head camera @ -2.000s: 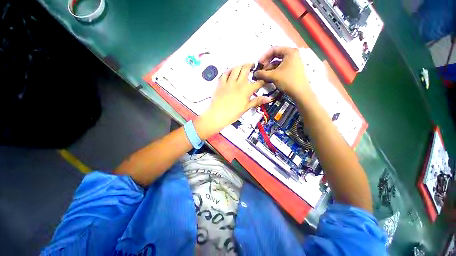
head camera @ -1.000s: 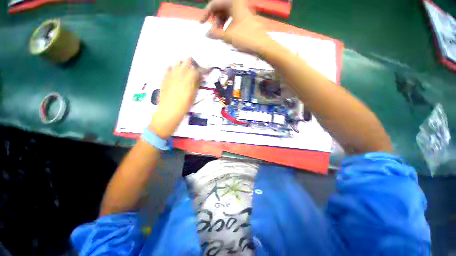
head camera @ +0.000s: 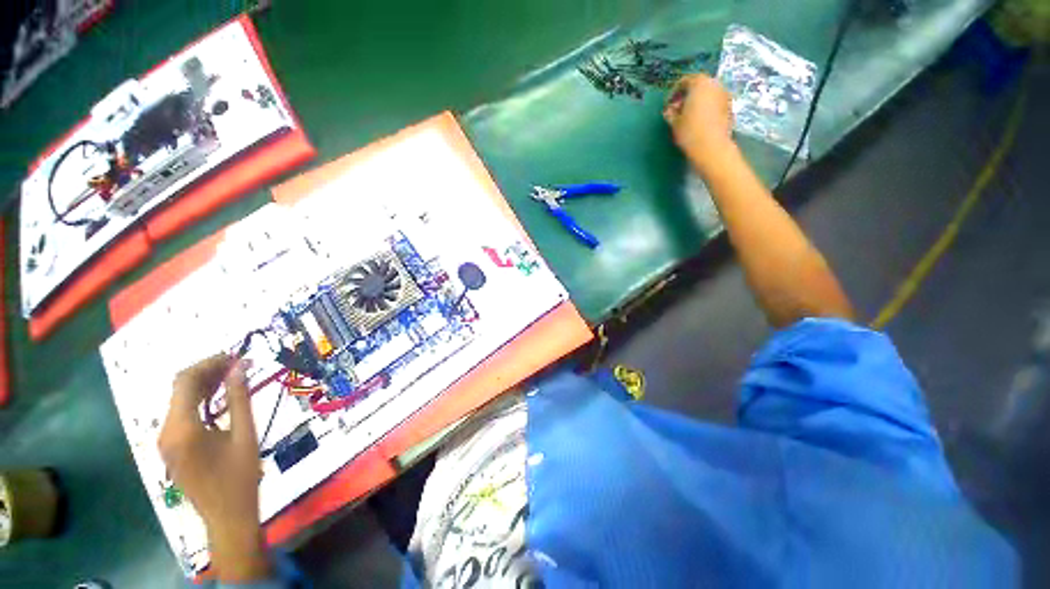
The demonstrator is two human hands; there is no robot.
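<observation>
A white panel [head camera: 380,173] lies on a red-orange pad [head camera: 541,339] in front of me. A blue motherboard [head camera: 443,322] with a black cooler fan [head camera: 374,288] sits on it. My left hand [head camera: 215,431] is over the panel's left part, at the dark and red wires [head camera: 263,371]; its fingers are curled at them, and whether they grip them is unclear. My right hand [head camera: 700,113] is at the right on the bench, beside the pile of thin dark cable ties [head camera: 633,69]. Its fingertips are together; whether they hold a tie cannot be told.
Blue-handled side cutters [head camera: 572,205] lie open right of the panel. A clear crinkled bag [head camera: 766,86] lies beside my right hand, near a black cord [head camera: 820,98]. A second panel [head camera: 236,69] is at upper left. A tan tape roll [head camera: 32,506] is at lower left.
The view has turned towards the right, showing the cutters and cable ties. My right hand has moved off the panel to the ties. My left hand is still over the panel, now at the wires.
</observation>
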